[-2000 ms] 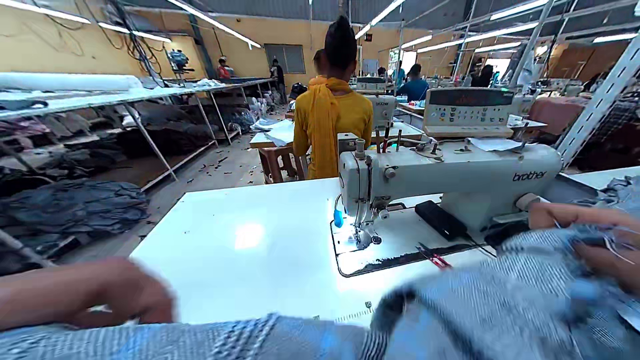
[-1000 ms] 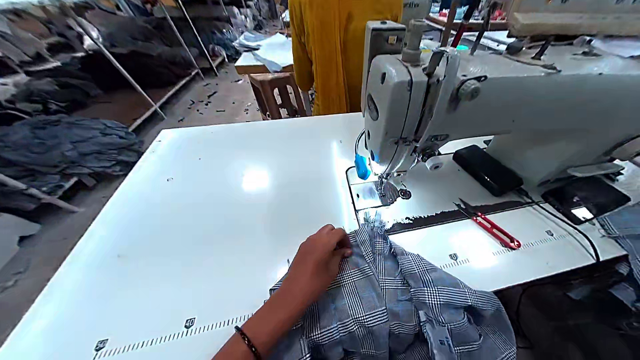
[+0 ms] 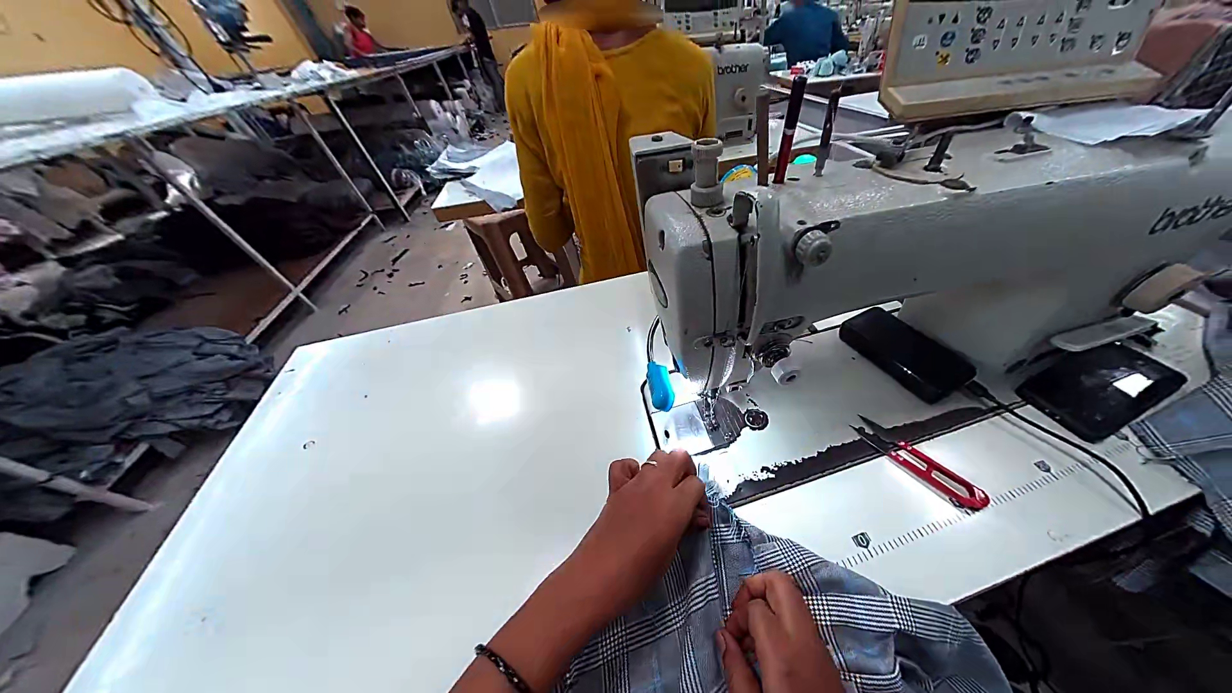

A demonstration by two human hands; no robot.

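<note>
My left hand (image 3: 654, 505) pinches the top edge of a grey checked fabric piece (image 3: 866, 616) just in front of the presser foot (image 3: 717, 419) of a white Brother sewing machine (image 3: 866, 241). Lower down, my right hand (image 3: 775, 630) grips the same fabric along a fold, its fingertips closed together. The fabric hangs over the table's near edge, and its raw edge shows loose blue threads. Red-handled thread snips (image 3: 934, 474) lie to the right of the needle area. A small blue piece (image 3: 660, 387) hangs left of the needle.
Behind the snips lie a black device (image 3: 907, 354) with a cable and a dark phone-like object (image 3: 1102, 388). The white tabletop (image 3: 404, 500) spreads left. More checked fabric (image 3: 1193, 433) hangs at the right. Ahead, a person in yellow (image 3: 616, 125) has their back turned; fabric heaps (image 3: 125, 404) lie left.
My right hand has come into view and taken hold of the fabric. My left hand and the fabric's top edge are by the machine's foot. The view has tilted up since one second ago.
</note>
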